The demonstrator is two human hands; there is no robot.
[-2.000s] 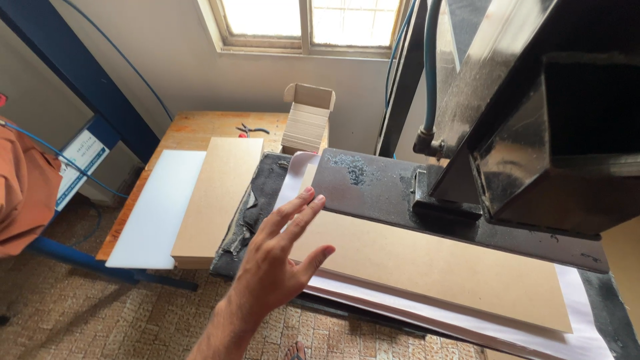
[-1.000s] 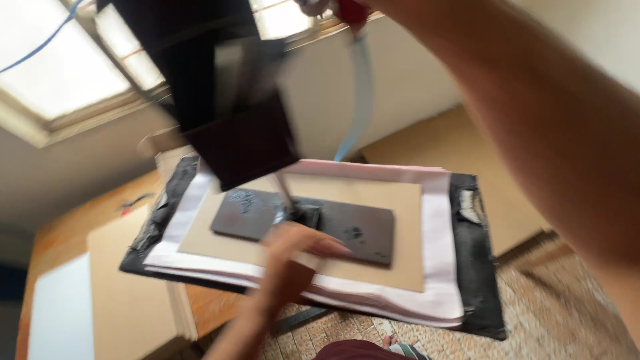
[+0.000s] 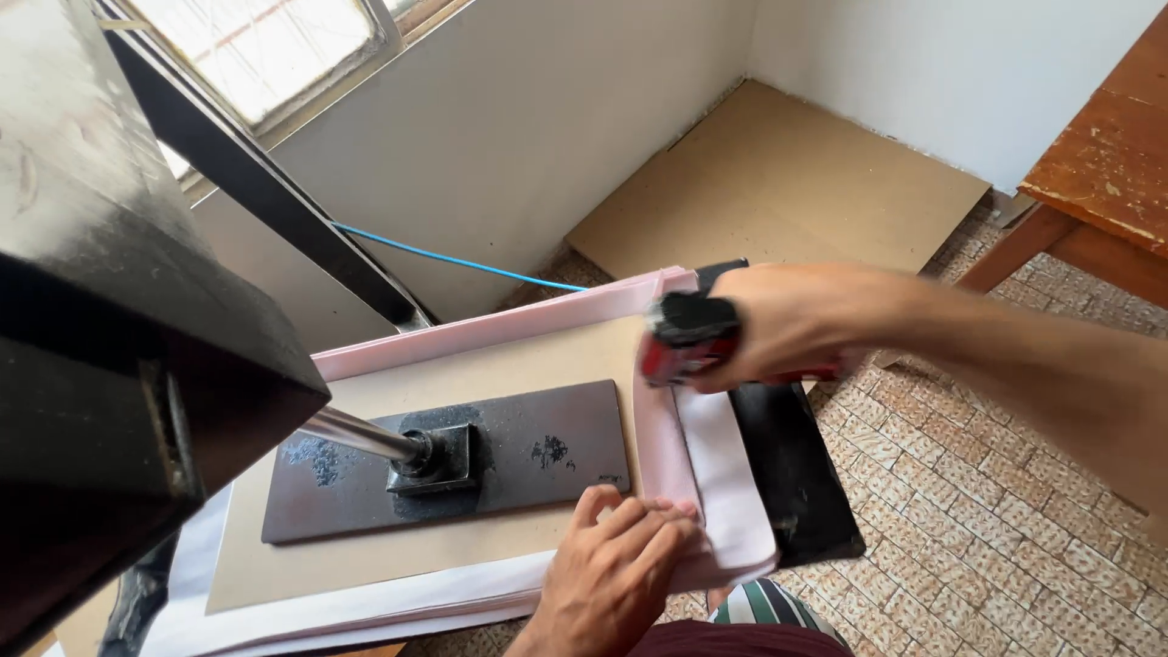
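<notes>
In the head view my left hand (image 3: 616,566) presses its fingertips on the folded-over pink fabric (image 3: 666,456) at the near right corner of a tan board (image 3: 538,370). My right hand (image 3: 757,319) grips a red and black stapler-like tool (image 3: 689,338), blurred, above the far right part of the fold. A dark metal plate (image 3: 547,438) on a shiny piston rod (image 3: 365,433) rests on the board. The fabric's far edge stands up along the board; its near edge lies flat, in layers.
The black press frame (image 3: 119,365) fills the left side. A black padded support (image 3: 794,474) juts out under the fabric at right. A blue hose (image 3: 456,258) runs behind. A large tan sheet (image 3: 785,192) lies in the corner, beside a wooden table (image 3: 1113,137).
My left hand has moved from beside the piston's foot to the fabric corner. The right hand has come down to the right edge with the tool. The view has swung right since the oldest frame.
</notes>
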